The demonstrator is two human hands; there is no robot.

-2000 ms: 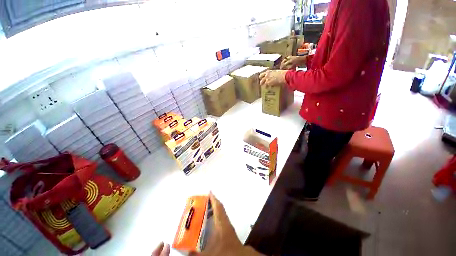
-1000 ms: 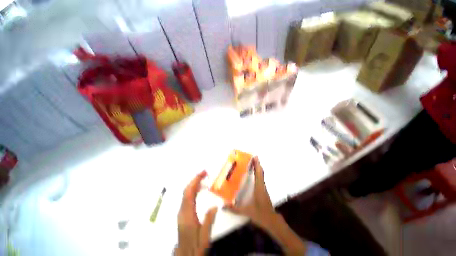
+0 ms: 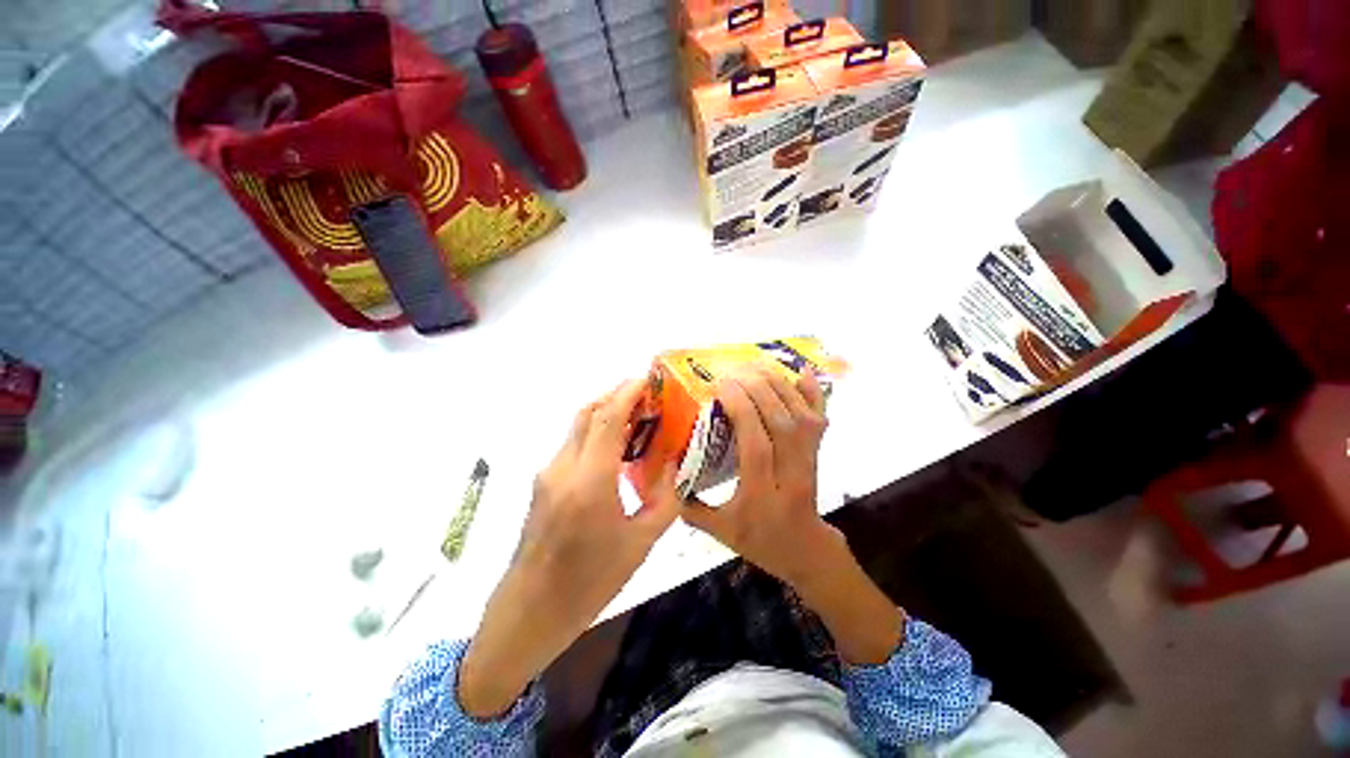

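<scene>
An orange and white retail box (image 3: 733, 360) lies tilted just above or on the white table in front of me, its orange hang-tab end turned to the left. My left hand (image 3: 585, 496) holds that orange end, with thumb and fingers on its edges. My right hand (image 3: 770, 474) grips the box from above, fingers over its upper side and thumb near the end's lower corner. The hands hide much of the box. Whether it touches the table is unclear.
An open printed box (image 3: 1022, 319) lies to the right. Upright packed boxes (image 3: 807, 141) stand at the back. A red bag (image 3: 318, 141), phone (image 3: 415, 267) and red bottle (image 3: 530, 107) are back left. A slim yellow-green item (image 3: 465, 511) and small grey lumps (image 3: 366, 563) lie left.
The view has swung down and left. The box has turned from its orange end facing up to lying over, and my left hand has closed onto that end. My right hand now lies over the box.
</scene>
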